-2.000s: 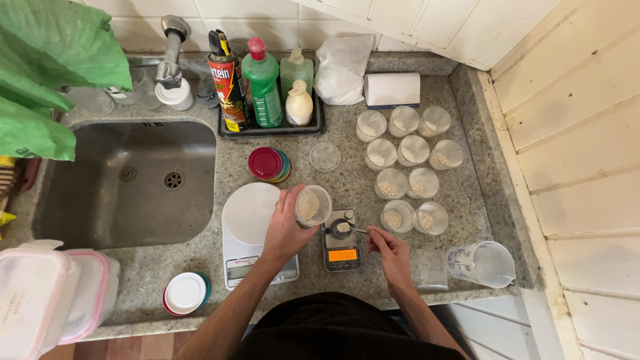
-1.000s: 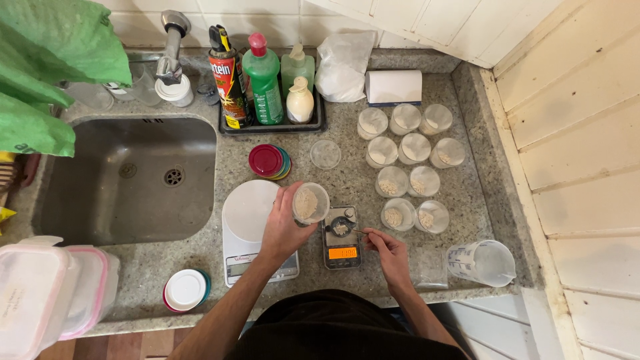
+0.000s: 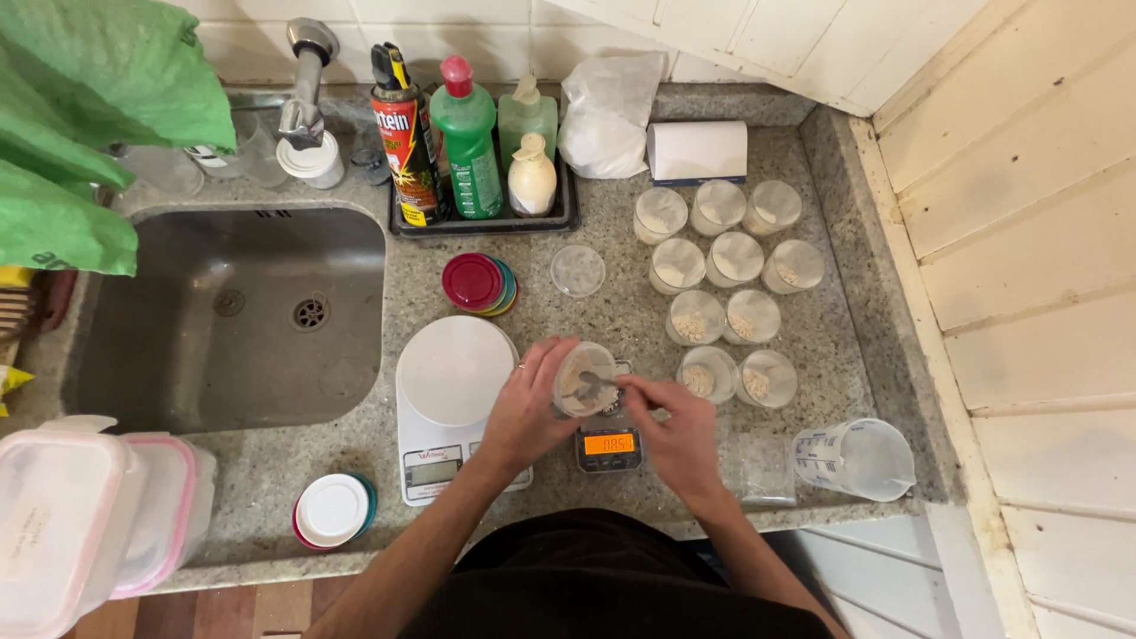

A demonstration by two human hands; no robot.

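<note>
My left hand (image 3: 531, 404) holds a clear plastic cup (image 3: 581, 364) with pale flaky material in it, tilted beside and partly above a small digital pocket scale (image 3: 610, 451) with a lit orange display. In my right hand (image 3: 674, 435) is a small metal spoon (image 3: 596, 380), its bowl inside that cup. The cup and both hands hide much of the scale's weighing plate, where some pale flakes show. A larger white kitchen scale (image 3: 457, 371) sits left of my left hand. To the right, several clear cups (image 3: 696, 318) stand in rows, with pale material in them.
A clear measuring jug (image 3: 852, 460) lies on its side near the counter's front right. Behind are a clear lid (image 3: 578, 271), stacked coloured lids (image 3: 479, 282) and a black tray (image 3: 484, 226) of bottles. At left are the sink (image 3: 235, 355), another lid stack (image 3: 333, 510) and plastic containers (image 3: 160, 515).
My right hand has moved left and up, bringing the spoon from over the small scale into the cup. The cup in my left hand is now closer to the small scale.
</note>
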